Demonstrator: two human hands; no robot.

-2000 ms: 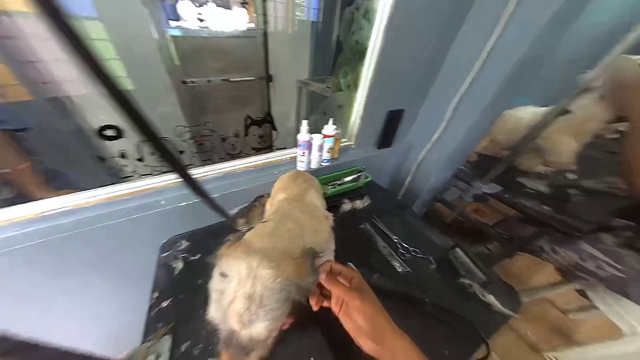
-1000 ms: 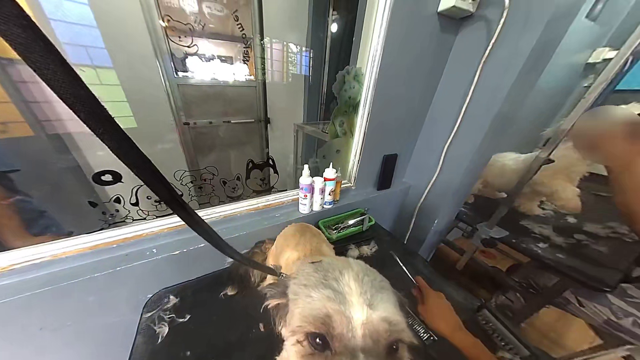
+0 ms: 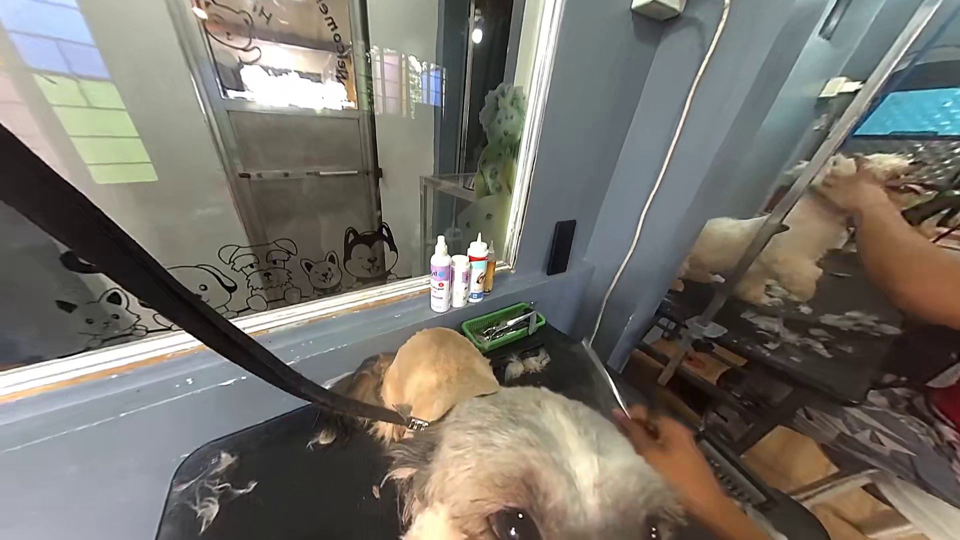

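A dog (image 3: 540, 457) with a shaggy grey and cream head and a close-clipped tan back stands on a black grooming table (image 3: 300, 465), its face close to the camera. From the upper left a black strap (image 3: 195, 307) runs down to a metal clip at its neck. To the right of the dog's head, my right hand (image 3: 664, 442) grips metal scissors (image 3: 606, 379), their blades pointing up and left. A slicker brush or comb-like tool (image 3: 731, 472) lies beside my right forearm. My left hand is out of view.
Spray and squeeze bottles (image 3: 441, 276) stand on the window ledge. A green basket (image 3: 499, 327) of metal tools sits at the table's back, near tufts of cut hair (image 3: 214, 491). At right, another person's arm (image 3: 900, 240) reaches to a pale dog (image 3: 795, 247).
The dog has turned its head toward the camera. My right hand, earlier empty beside the dog, moved to the table's right side and now holds scissors.
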